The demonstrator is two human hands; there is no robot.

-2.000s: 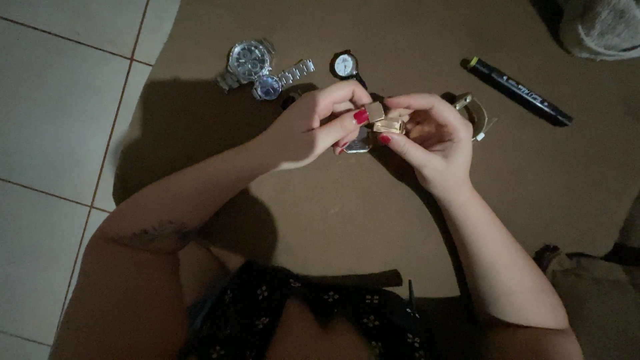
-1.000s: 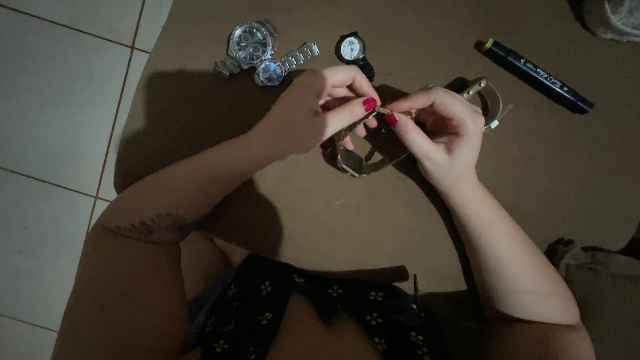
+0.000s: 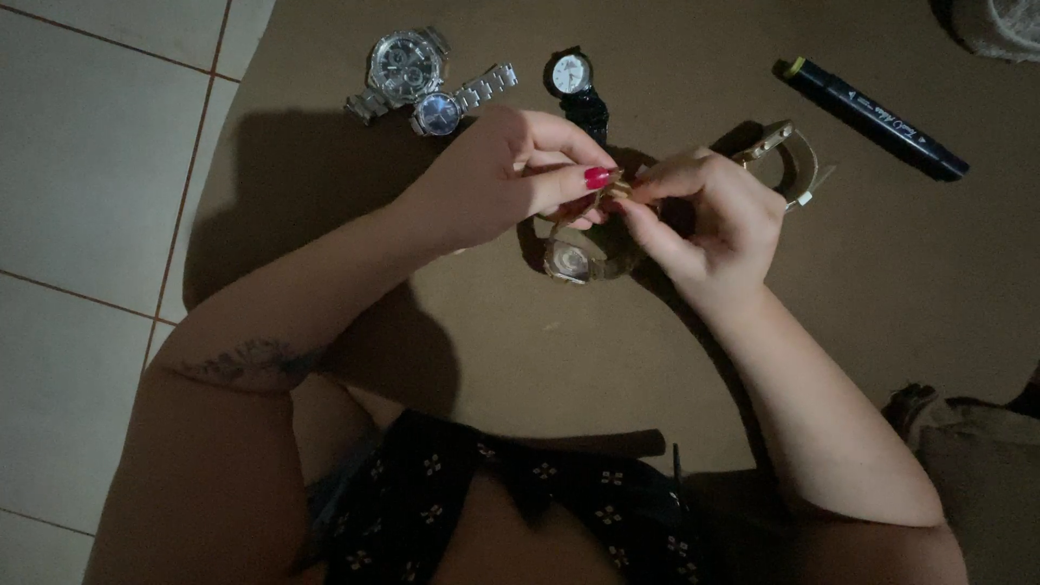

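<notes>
A gold-toned wristwatch (image 3: 568, 262) hangs from my fingers, its face turned to the camera below my hands and its band looping up to them. My left hand (image 3: 528, 175) pinches one part of the band between thumb and fingers. With thumb and forefinger my right hand (image 3: 715, 211) grips the band right beside it, near the clasp; the clasp's exact state is hidden by the fingertips. Just beyond my right hand lies another gold-toned watch (image 3: 800, 158) with a small white tag. A black watch with a white dial (image 3: 569, 75) rests above my hands.
At the upper left, a large silver chronograph watch (image 3: 406, 67) touches a smaller silver watch with a blue dial (image 3: 437, 114). A black marker (image 3: 877, 120) lies at the upper right of the brown surface (image 3: 552, 349). White floor tiles (image 3: 81, 162) show at the left.
The held watch's face, mostly hidden between my hands two seconds ago, now hangs visible below them. Both hands stay close together on the band.
</notes>
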